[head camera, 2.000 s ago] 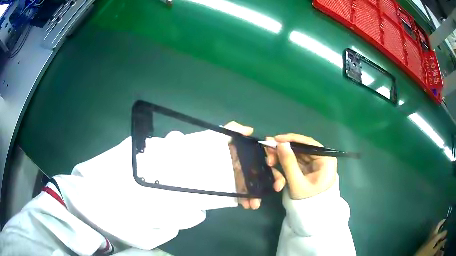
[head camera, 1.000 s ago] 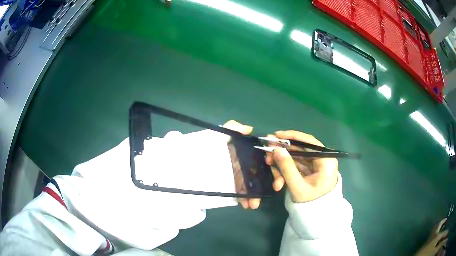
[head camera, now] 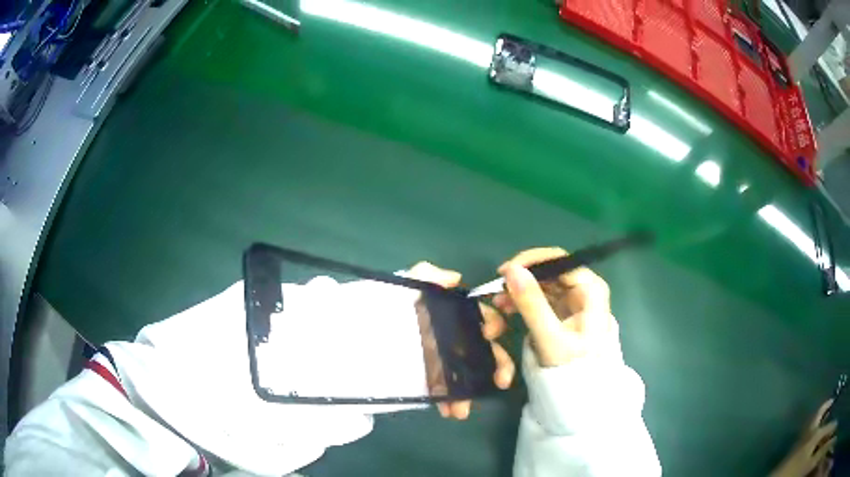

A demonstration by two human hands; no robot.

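A black phone middle frame (head camera: 463,347) with a large open window is held over the green belt, its solid dark end to the right. My left hand (head camera: 449,407) grips that end from beneath, with fingertips showing at its top, right and bottom edges. My right hand (head camera: 557,303) holds black tweezers (head camera: 582,258) with pale tips. The tips are together at the upper edge of the frame's solid end. Whether a small part is between them cannot be told.
Another phone middle frame (head camera: 559,82) lies on the green belt (head camera: 401,177). A red tray (head camera: 694,74) is at upper right. A pale bar (head camera: 272,13) lies at the top. A machine plate (head camera: 37,200) is at left. Another person's hand (head camera: 813,452) is at lower right.
The held frame has moved down slightly. The tweezers have closed from their spread state and tilted more steeply. The frame on the belt has moved left and a pale bar has come further into view.
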